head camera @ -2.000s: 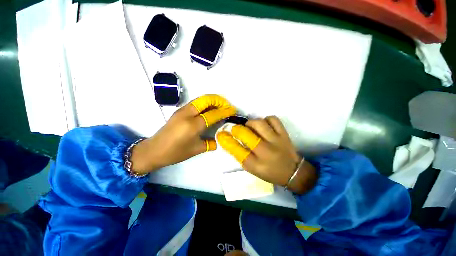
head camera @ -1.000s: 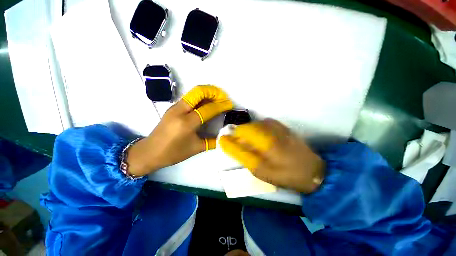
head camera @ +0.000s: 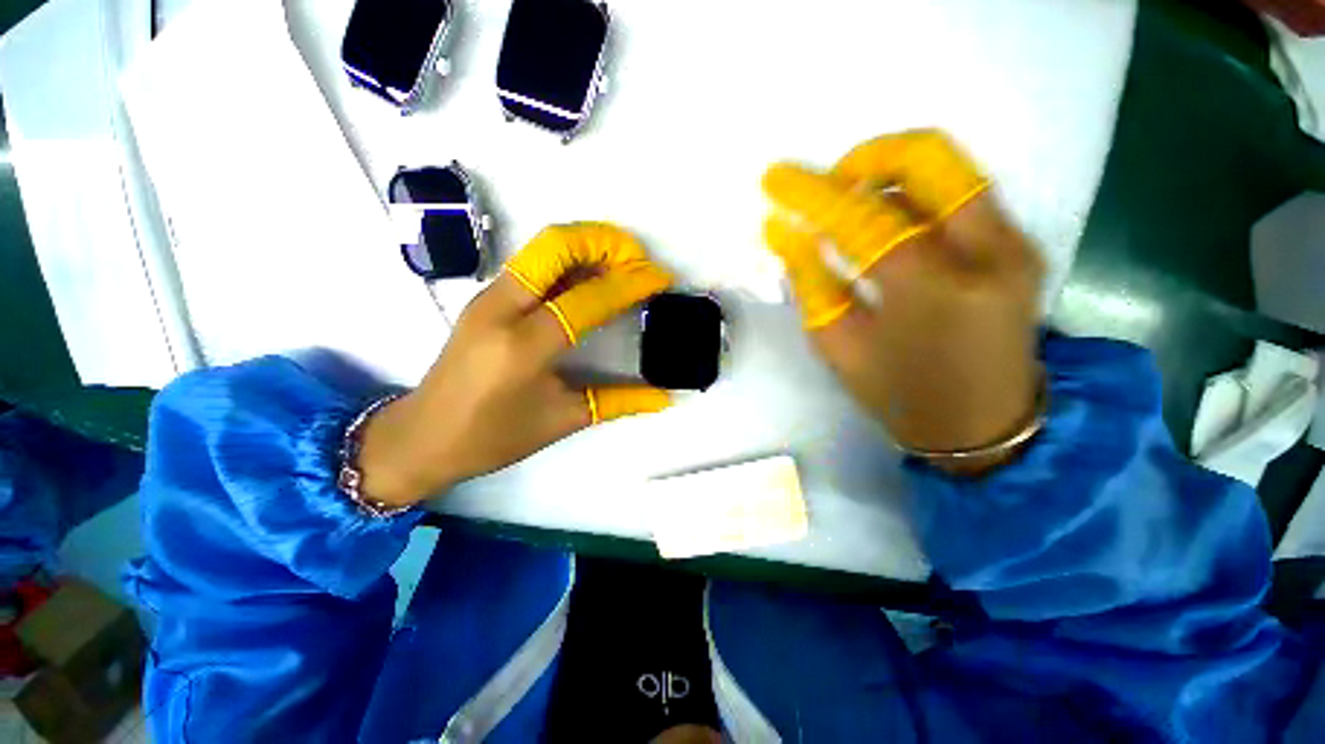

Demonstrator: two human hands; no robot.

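A black square watch head (head camera: 682,342) lies face up on the white mat (head camera: 945,73). My left hand (head camera: 501,364), with yellow finger cots, is around its left side, fingertips at its upper and lower left edges. My right hand (head camera: 930,298), with yellow cots on its fingers, is raised to the right of the watch, slightly blurred; whether it pinches a wipe is not visible. A pale cream pad (head camera: 731,507) lies below the watch near the bench edge.
Two larger watch heads (head camera: 552,61) (head camera: 397,50) lie at the upper left, with a smaller one (head camera: 438,223) below them. White sheets (head camera: 218,189) are layered on the left. Crumpled white cloth (head camera: 1261,414) lies on the green bench (head camera: 1163,218) at right.
My right hand has moved from the watch up and to the right. The watch is now uncovered. My left hand stays around it. The view has shifted, so the red tray has nearly left the picture.
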